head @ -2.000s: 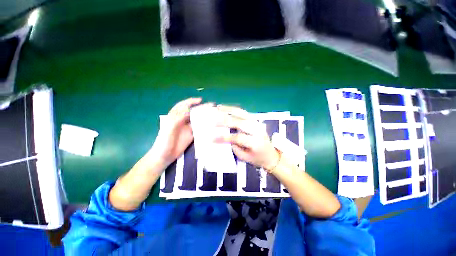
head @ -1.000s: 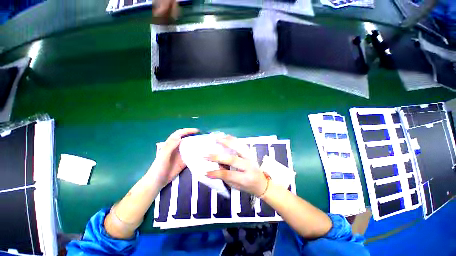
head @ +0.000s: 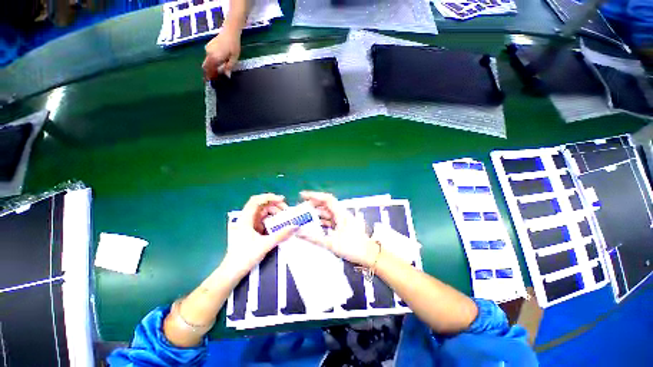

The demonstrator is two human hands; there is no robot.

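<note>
My left hand (head: 259, 227) and my right hand (head: 335, 228) hold a small white label piece (head: 292, 221) between them, with a row of small dark blue marks on it. A plain white release liner (head: 315, 274) hangs or lies just below the hands. Under them lies a stack of die-cut adhesive sheets (head: 267, 287) with a row of long black strips. Another white paper piece (head: 395, 242) lies on the stack's right side, partly behind my right wrist.
Black device units (head: 281, 96) lie on foam sheets (head: 445, 120) across the belt; another person's hand (head: 223, 51) touches one. At right are a label sheet (head: 481, 233) and die-cut sheets (head: 551, 222). At left are a small paper piece (head: 120, 253) and large black sheets (head: 32, 279).
My hands have turned the held piece so that its blue marks show. The liner now extends below them. The view has shifted, and the other person's hand has come down to the left unit.
</note>
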